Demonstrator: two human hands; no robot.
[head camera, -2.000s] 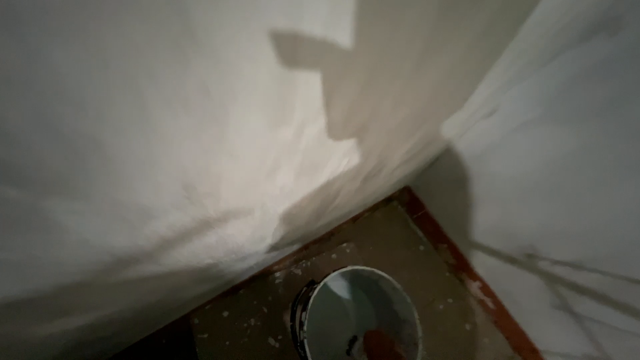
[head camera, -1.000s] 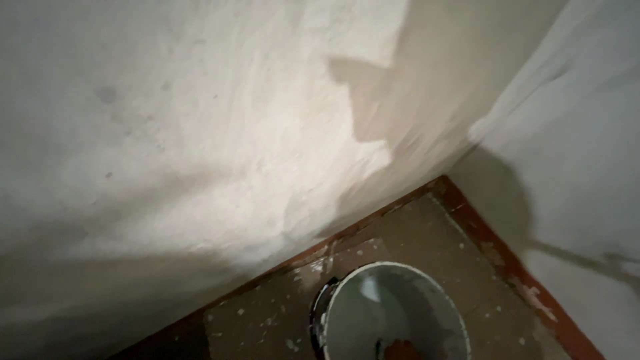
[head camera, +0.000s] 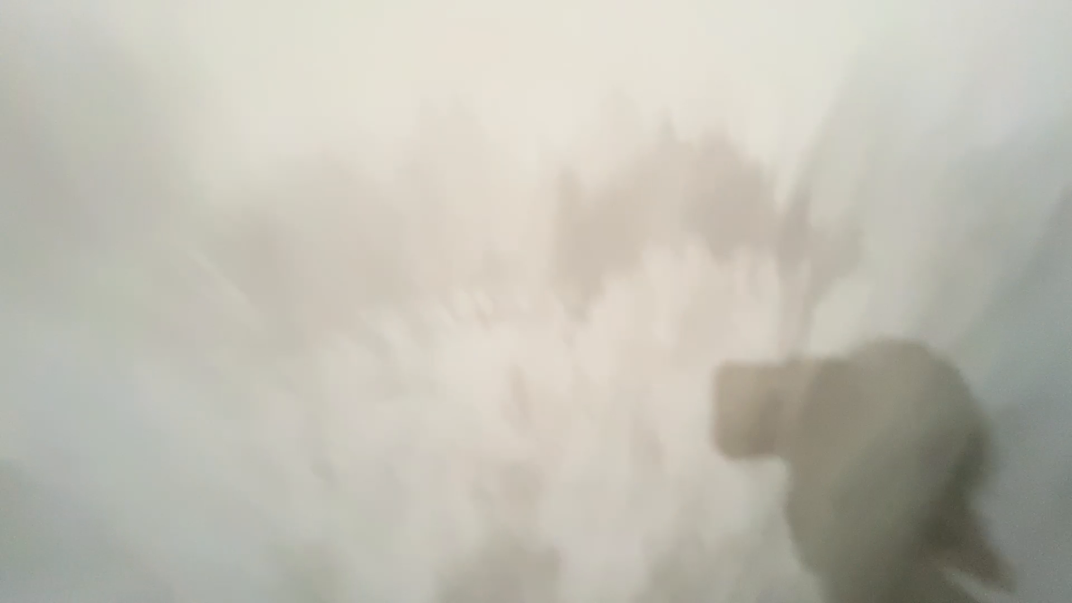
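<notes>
A pale wall (head camera: 502, 377) fills the head view, badly blurred. Its surface shows whitish areas and darker, pinkish-grey patches (head camera: 662, 201) across the upper middle. A dark shadow (head camera: 888, 452) of a head with a blocky shape sticking out at its left falls on the wall at the lower right. Neither my left hand nor my right hand is in view, so what they hold or touch is hidden.
On the right, a second, greyer wall surface (head camera: 1022, 352) seems to meet the first at a blurred vertical corner (head camera: 796, 251). No floor shows in this view.
The view has swung up from the floor corner to the wall. The bucket and the red-brown floor edging seen in the earlier frames are out of view.
</notes>
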